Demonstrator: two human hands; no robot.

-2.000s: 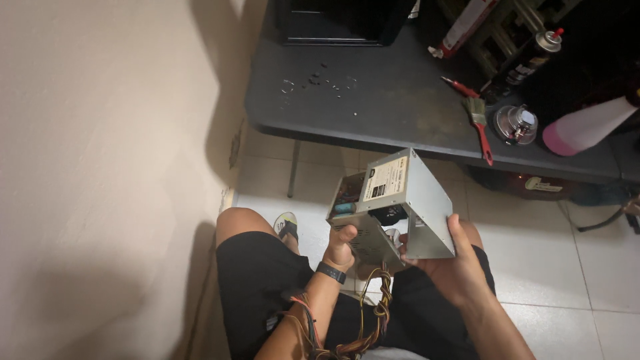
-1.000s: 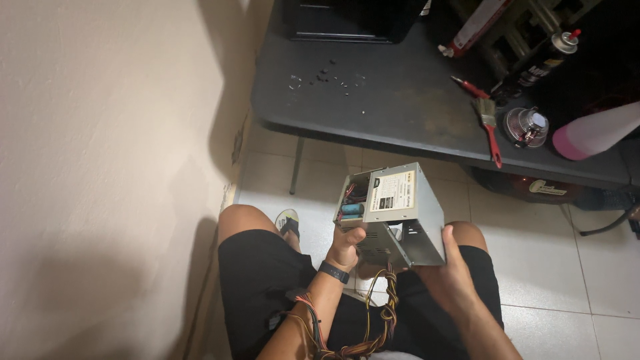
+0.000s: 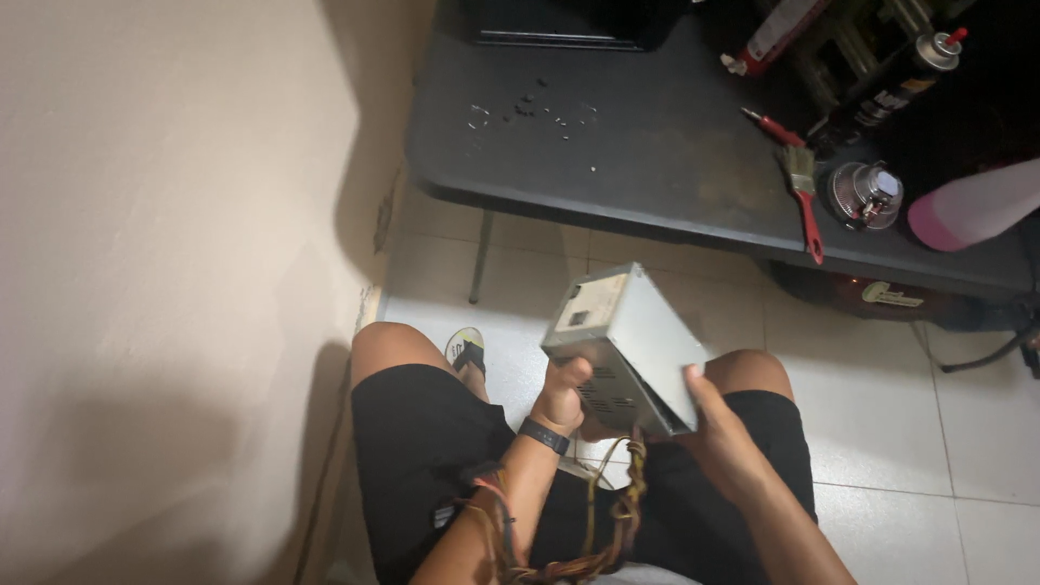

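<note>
Both hands hold a computer power supply unit point(image 3: 605, 357) in a grey metal case, tilted above my lap. My left hand point(image 3: 563, 394), with a dark band on the wrist, grips its lower left edge beside the vent slots. My right hand point(image 3: 719, 418) holds the metal cover point(image 3: 662, 341) at the lower right, thumb on its flat face. A narrow dark gap shows between cover and case. From the underside hangs a bundle of twisted cables point(image 3: 630, 504), which loops across my left forearm. The fingers under the unit are mostly hidden.
On the dark table point(image 3: 650, 162) lie several small screws point(image 3: 524, 110), a red-handled paintbrush point(image 3: 803, 199), a red-handled screwdriver point(image 3: 776, 128), a round metal fan cooler point(image 3: 865, 195), a spray can point(image 3: 894, 89) and a bottle with pink liquid point(image 3: 967, 211). A wall point(image 3: 179, 244) stands at left.
The power supply has been turned and tilted in my hands. The cover now sits close against the case, where the wider opening and the inner parts showed before.
</note>
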